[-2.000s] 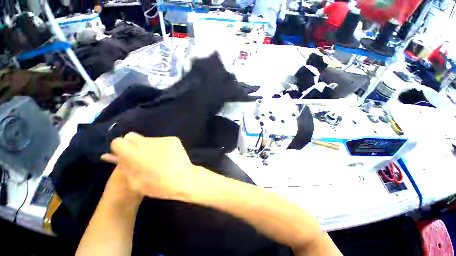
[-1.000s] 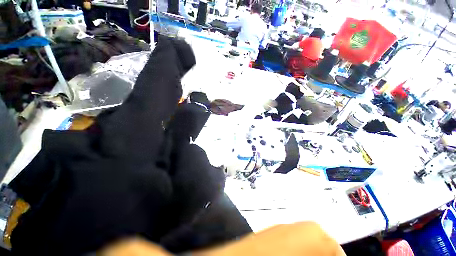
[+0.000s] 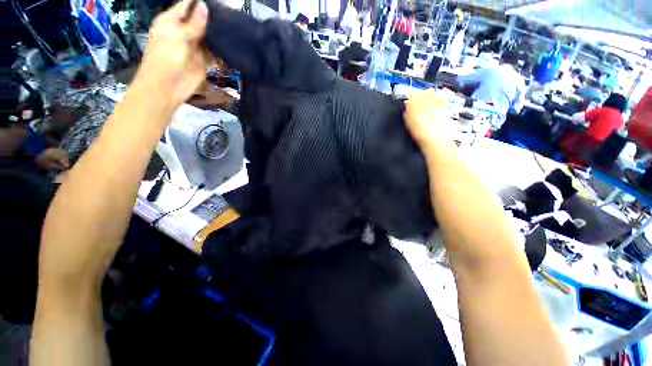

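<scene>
A black garment (image 3: 372,286) is held up in front of me, its ribbed, shinier lining (image 3: 314,150) facing me. Its lower part hangs over the table edge and my lap. My left hand (image 3: 179,53) is raised at the upper left, fingers closed on an upper corner of the garment. My right hand (image 3: 427,114) is at the garment's upper right edge and grips the cloth there; its fingertips are partly hidden by the cloth. A small pale spot shows on the garment near its middle.
A grey machine motor housing (image 3: 207,143) stands behind the garment at left, with brown cardboard (image 3: 216,226) below it. The sewing machine's dark control panel (image 3: 613,307) is at lower right. Black cloth pieces (image 3: 547,196) lie behind it. Another person's hand (image 3: 52,159) shows at far left; seated workers are beyond.
The garment has been lifted and spread, and its ribbed lining now shows. Both hands have risen from low in the picture to its upper edges. The view has turned left.
</scene>
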